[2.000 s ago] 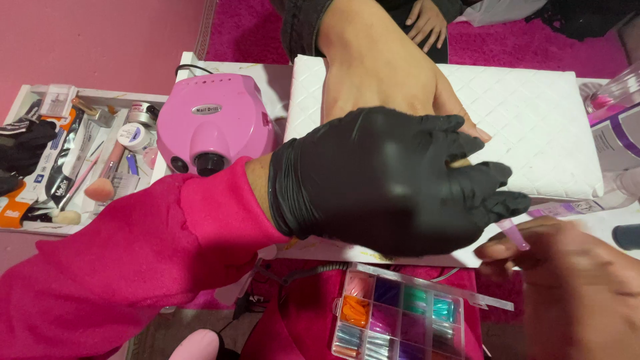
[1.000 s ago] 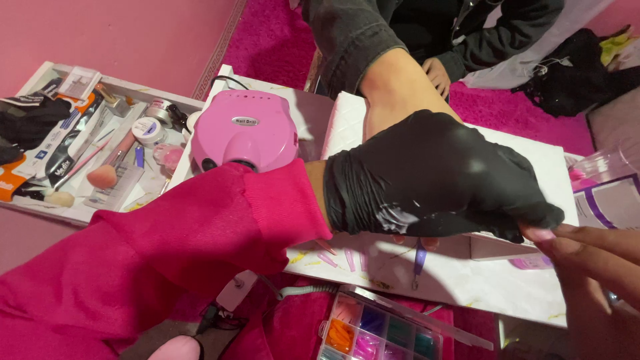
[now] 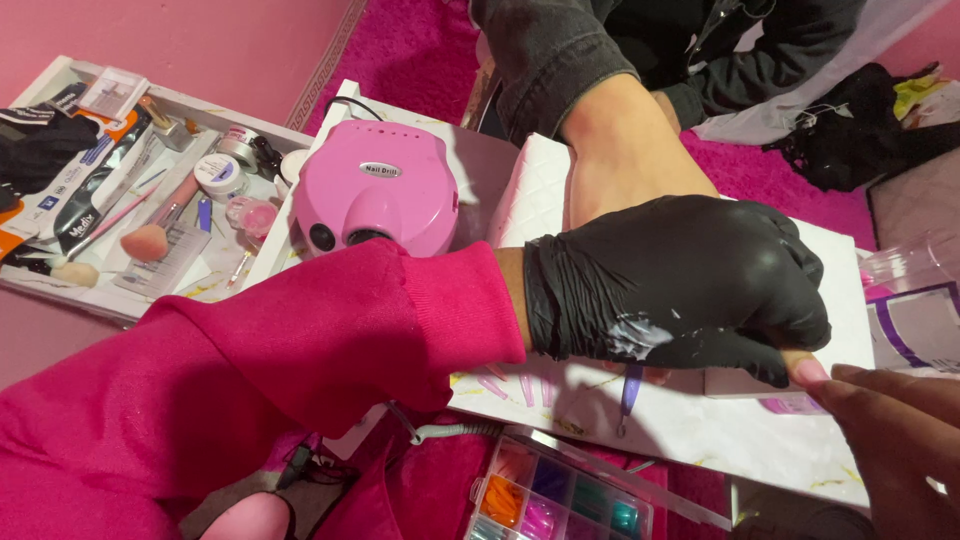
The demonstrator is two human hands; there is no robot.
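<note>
My left hand (image 3: 682, 289), in a black glove with a white smear near the thumb base, is closed around a finger of the other person's hand. That person's forearm (image 3: 630, 142) rests over a white quilted cushion (image 3: 529, 187). My bare right hand (image 3: 892, 427) is at the right edge, its fingertips at the held fingertip (image 3: 808, 370). Whether it holds anything cannot be seen. Below my left hand, pink false nail tips (image 3: 526, 390) and a purple-handled tool (image 3: 630, 391) lie on the white marbled table (image 3: 757, 442).
A pink nail drill machine (image 3: 379, 187) stands left of the cushion. An open drawer (image 3: 112, 300) holds brushes, jars and a glove box. A compartment case of coloured nail pieces (image 3: 555, 499) sits below the table edge. A clear container (image 3: 911, 262) is at right.
The pale strip seen near my right fingers two seconds ago is no longer visible. My right fingertips have come to the held fingertip. The view has shifted.
</note>
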